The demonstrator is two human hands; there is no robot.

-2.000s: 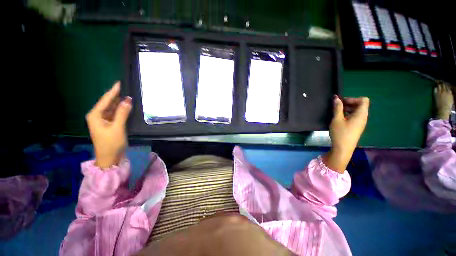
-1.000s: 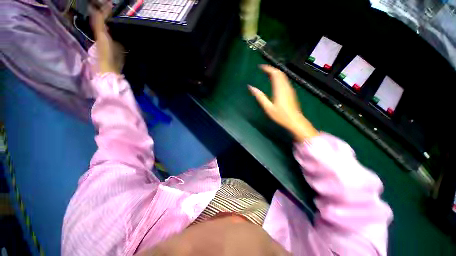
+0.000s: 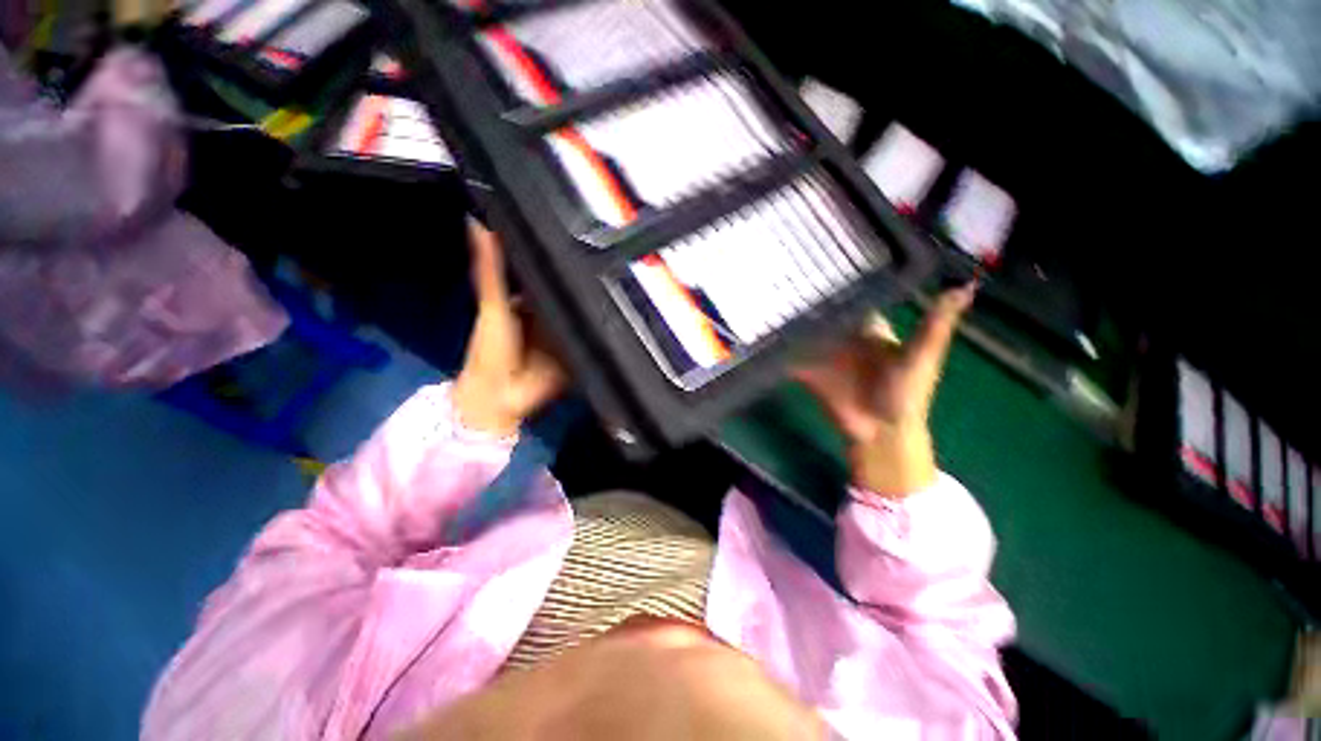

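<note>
A black phone tray (image 3: pixel 652 423) is held up at a slant in front of me, its near end towards my body and its far end cut off by the top edge. Several smartphones (image 3: pixel 761 268) lie in its slots, screens lit white with an orange-red band. My left hand (image 3: pixel 507 348) is at the tray's left long side, fingers partly hidden behind it. My right hand (image 3: pixel 884 384) is at the right near corner, its palm side under the edge, thumb and a finger spread. The picture is blurred by motion.
Another tray of lit phones stands at the right (image 3: pixel 1249 456). More lit phones (image 3: pixel 901 167) lie behind the held tray, and others (image 3: pixel 391 130) at upper left. A person's pink sleeve (image 3: pixel 131 275) is at left. The green bench (image 3: pixel 1072 536) is at right, clear plastic (image 3: pixel 1145 58) at top right.
A loaded tray is now up between my hands; one second ago my right hand was empty over the bench and my left reached to the upper left. The view has turned.
</note>
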